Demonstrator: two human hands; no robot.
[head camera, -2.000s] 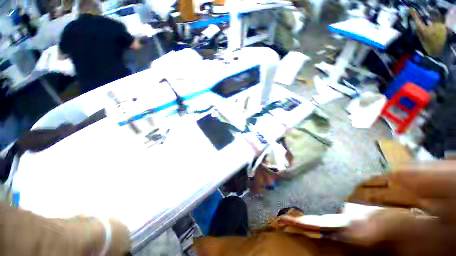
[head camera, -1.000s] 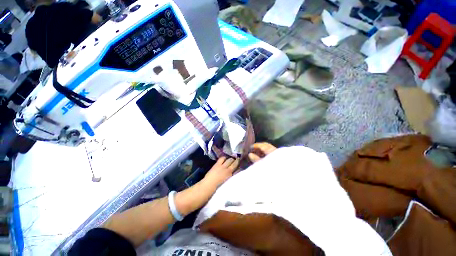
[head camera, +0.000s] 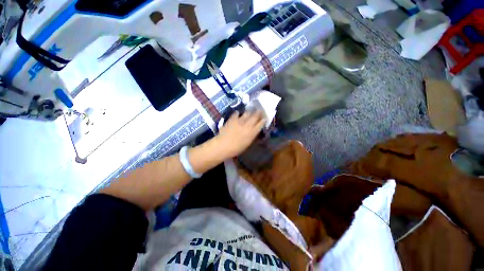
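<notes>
My left hand (head camera: 241, 131), with a pale band at the wrist, reaches over the table's front edge. Its curled fingers are at a crumpled white scrap (head camera: 269, 104) and the lower end of the small snips (head camera: 220, 79); its grip is hidden. Checked straps (head camera: 206, 100) and a dark green strip (head camera: 225, 50) lie around the table end beside it. A brown garment piece with a white edge (head camera: 289, 169) hangs below the hand, over my lap. White fabric (head camera: 366, 238) stands up at the lower right. My right hand is not visible.
The sewing machine (head camera: 53, 34) is at upper left, with a black phone (head camera: 155, 77) on the white table (head camera: 122, 124). Brown garments (head camera: 424, 164) are heaped at right. An olive bundle (head camera: 318, 79), cardboard (head camera: 444, 105) and a red stool (head camera: 461, 42) are beyond.
The view has moved closer to the table end. The white panel has dropped away rightward and down, exposing brown fabric. My left hand has moved up to the scrap; my right fingers are no longer visible.
</notes>
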